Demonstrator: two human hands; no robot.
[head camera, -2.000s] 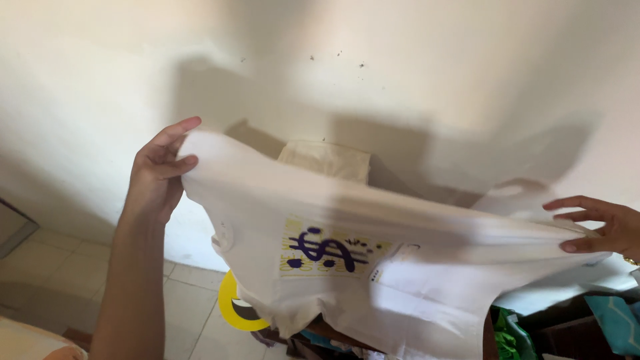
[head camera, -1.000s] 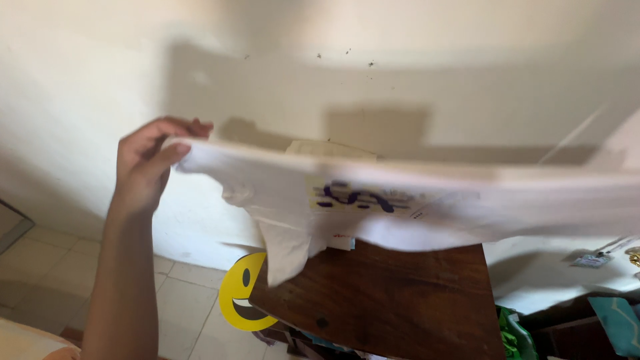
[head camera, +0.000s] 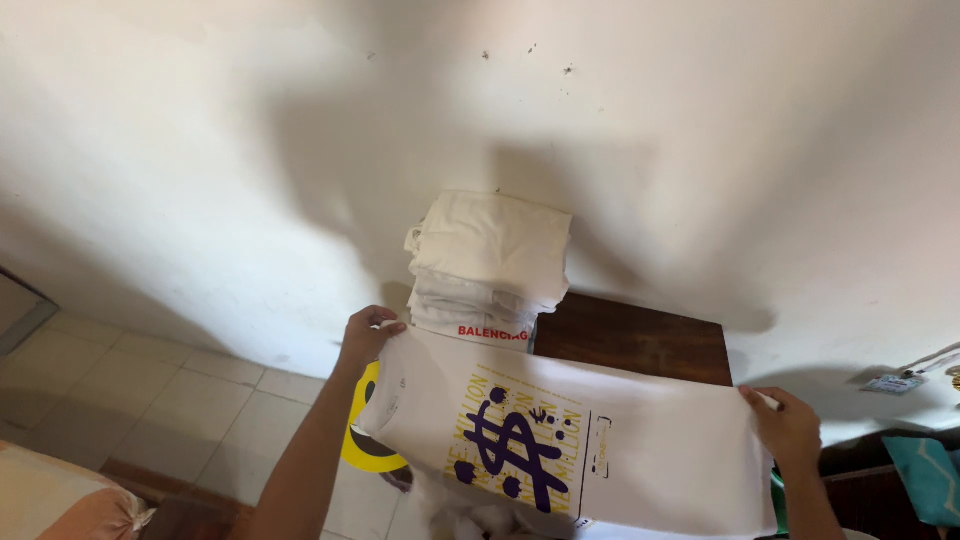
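Observation:
A white T-shirt with a purple dollar-sign print over yellow lettering is stretched sideways between both hands, above a dark wooden table. My left hand pinches its upper edge near the collar. At the hem end, my right hand grips the upper corner. The lower part of the shirt hangs in loose folds at the bottom of the view. Just beyond the shirt, a stack of folded white and cream clothes rests on the table against the wall.
The wooden table top shows right of the stack. A yellow smiley-face item is partly hidden behind the left forearm. Peach and cream fabric lies at lower left, a teal patterned cloth at lower right. The wall stands behind.
The shirt was held higher, swung up nearly edge-on a second ago, and now hangs lower with its print facing up. The right hand, out of view a second ago, shows again at the hem.

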